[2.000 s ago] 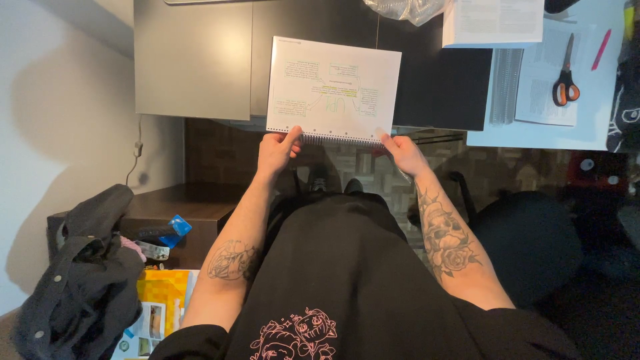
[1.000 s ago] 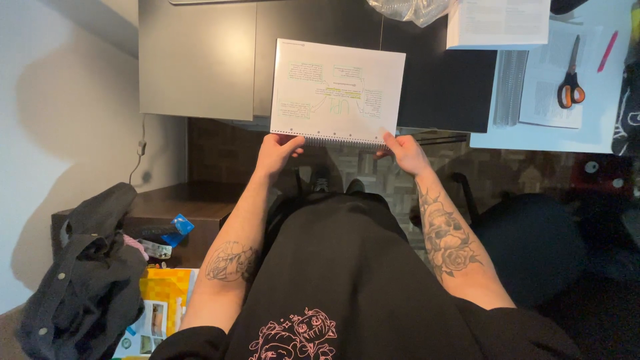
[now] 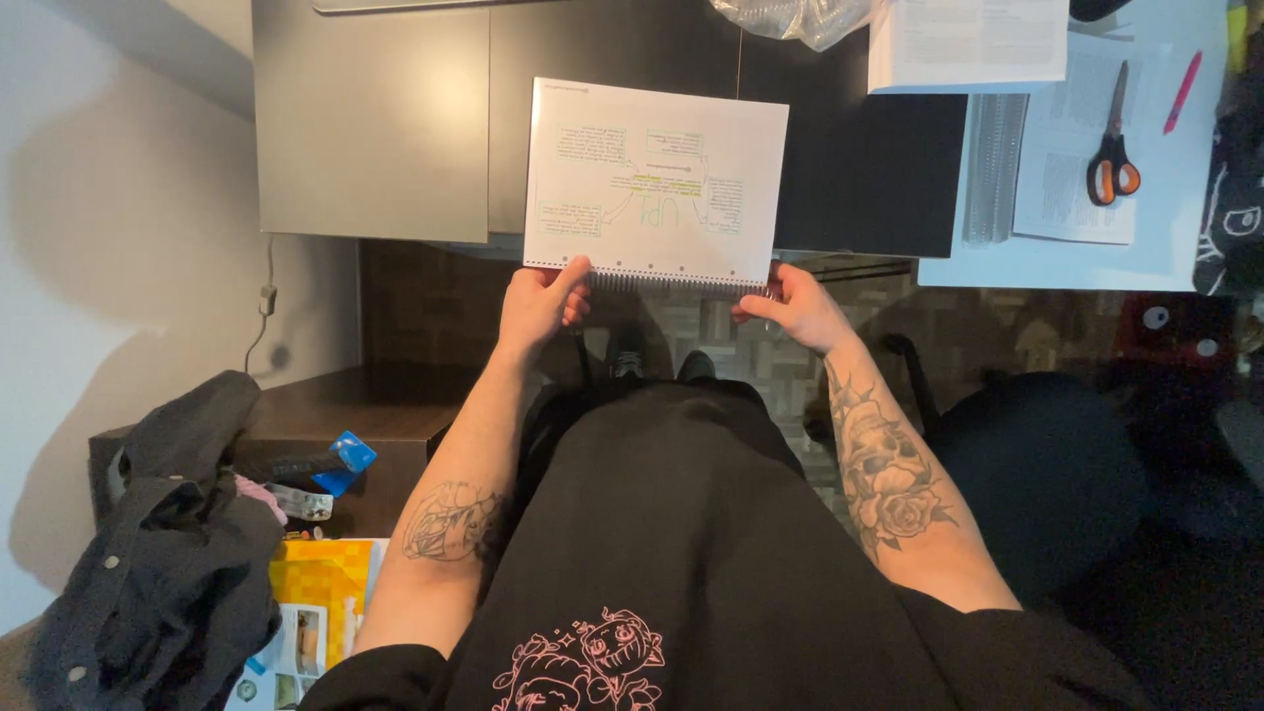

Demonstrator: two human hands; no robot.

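Both hands hold a spiral-bound booklet of white pages (image 3: pixel 657 183) over the front edge of the dark desk. Its page carries print, green boxes and yellow highlighting, which appear upside down. The coil runs along the edge nearest me. My left hand (image 3: pixel 543 301) grips the near left corner, thumb on top of the page and fingers beneath. My right hand (image 3: pixel 798 306) pinches the near right corner by the end of the coil, with part of its fingers hidden under the booklet.
To the right lie orange-and-black scissors (image 3: pixel 1114 173), a pink pen (image 3: pixel 1182 92), loose clear spiral coils (image 3: pixel 992 168) and a thick paper stack (image 3: pixel 968 44). A plastic bag (image 3: pixel 805 18) sits at the top. A dark garment (image 3: pixel 163 553) hangs low left, beside a brown cabinet (image 3: pixel 336 405).
My right thumb has moved off the page to the coil's end at the near right corner. The booklet stays in both hands, in nearly the same place.
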